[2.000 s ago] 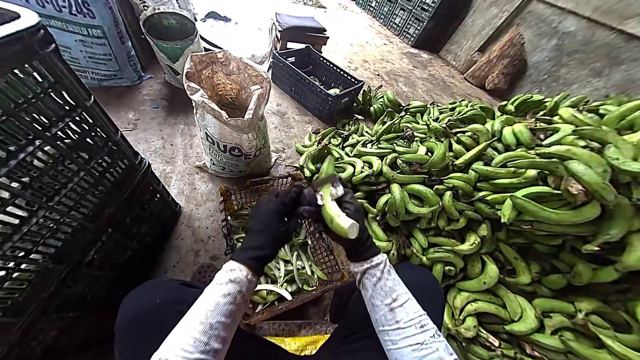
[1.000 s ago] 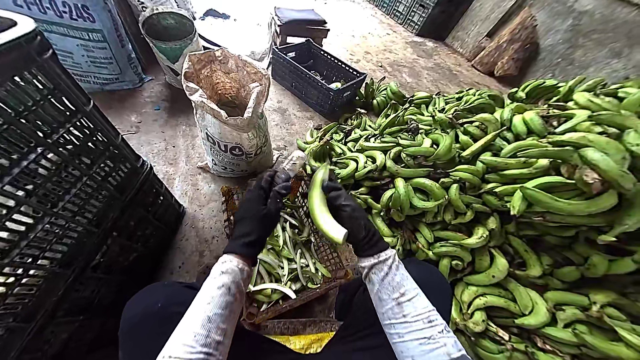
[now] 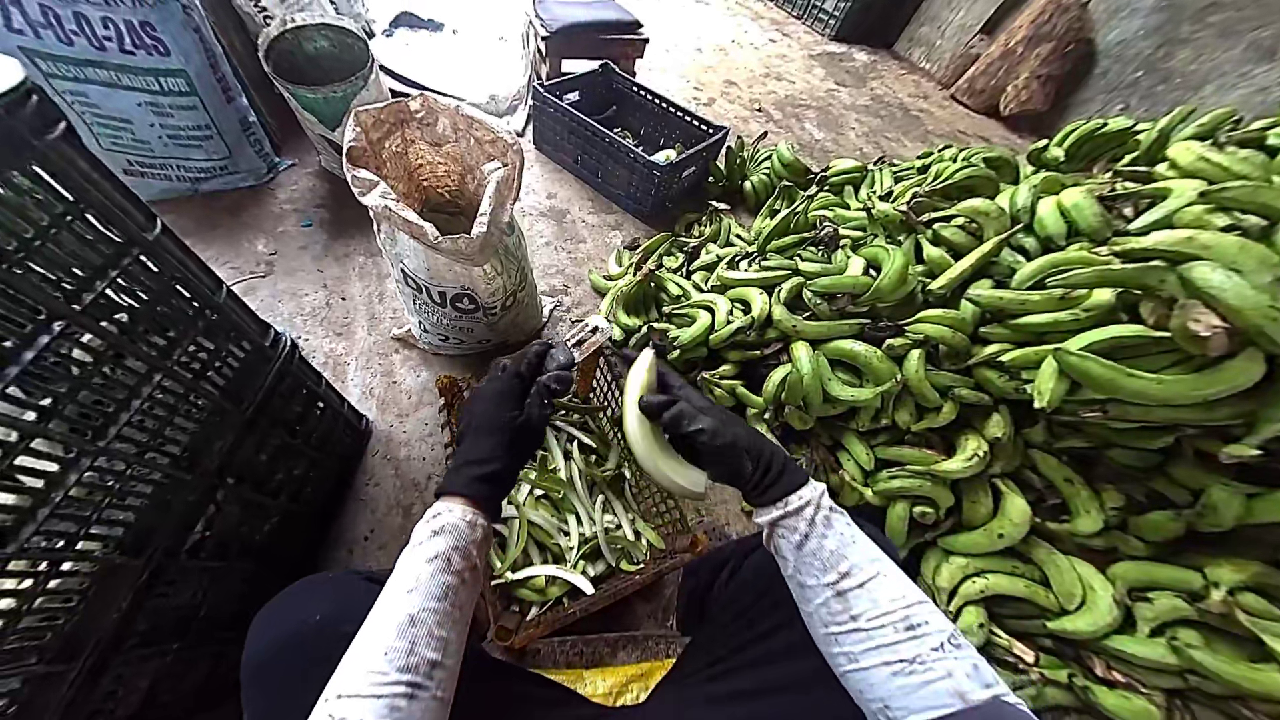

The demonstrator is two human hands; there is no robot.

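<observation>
Both hands wear black gloves. My left hand point(image 3: 515, 410) is closed around the dark handle of a peeler-like metal tool point(image 3: 588, 336), whose blade points up and right. My right hand point(image 3: 705, 425) grips a plantain point(image 3: 655, 440) that shows pale, peeled flesh on the side facing me. The tool and the plantain are apart. Below the hands, long green and white peel strips point(image 3: 575, 500) lie in a worn plastic crate point(image 3: 640, 575) between my legs. A large heap of green plantains point(image 3: 880, 370) lies to the right of my right hand.
An open woven sack point(image 3: 470, 290) stands beyond my left hand. Stacked black crates point(image 3: 130, 400) rise at the left. Farther back are a black crate point(image 3: 630, 150), a stool point(image 3: 588, 30), a bucket point(image 3: 325, 80), a printed sack point(image 3: 140, 100) and a piece of wood point(image 3: 1030, 60) by the wall.
The tool was on the plantain two seconds ago and is now apart from it. The green skin facing me a second ago has given way to pale flesh.
</observation>
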